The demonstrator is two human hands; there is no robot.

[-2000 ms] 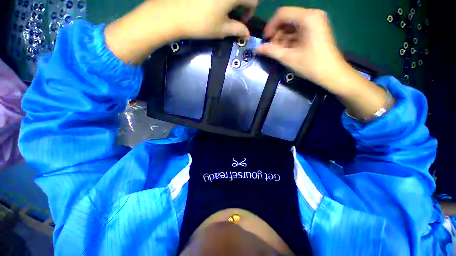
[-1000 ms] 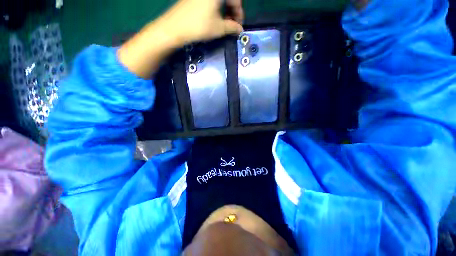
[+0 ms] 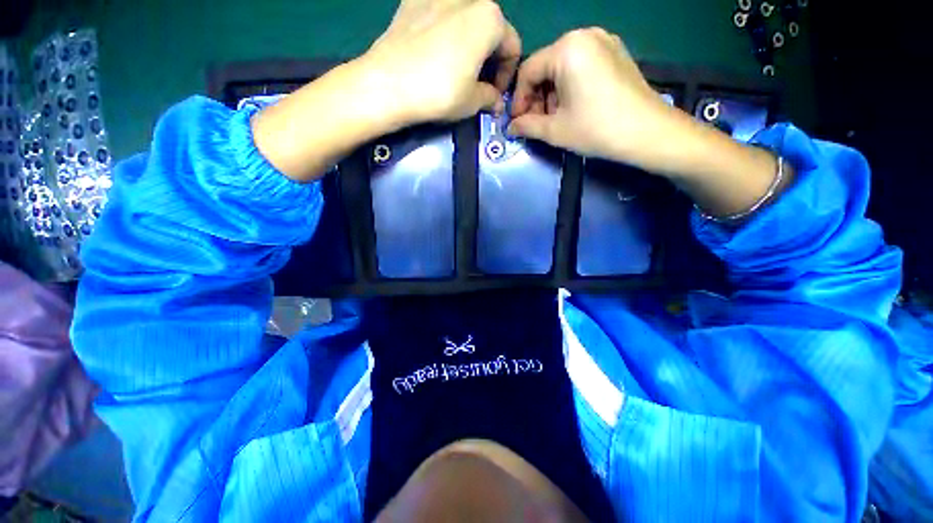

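Observation:
A long black tray (image 3: 465, 220) lies across in front of my chest, with silver-blue phone back covers in its slots. The middle cover (image 3: 517, 225) has a ringed lens opening (image 3: 495, 150) near its top. My left hand (image 3: 450, 63) is over the top of this cover, its thumb and fingers close together. My right hand (image 3: 585, 97) meets it from the other side, fingertips at the camera area. The fingers hide the upper camera area, and any small piece between them cannot be made out.
Clear carrier sheets with dark-blue dots (image 3: 63, 153) lie at the left. Loose lens rings (image 3: 778, 39) are scattered on the green mat (image 3: 256, 36) at the upper right. A pink sleeve (image 3: 41, 378) is at the left edge. Crumpled clear plastic (image 3: 300, 315) is below the tray.
My right hand, mostly out of view a second ago, is back over the middle cover beside my left hand. The tray and covers appear slightly lower and further left in view.

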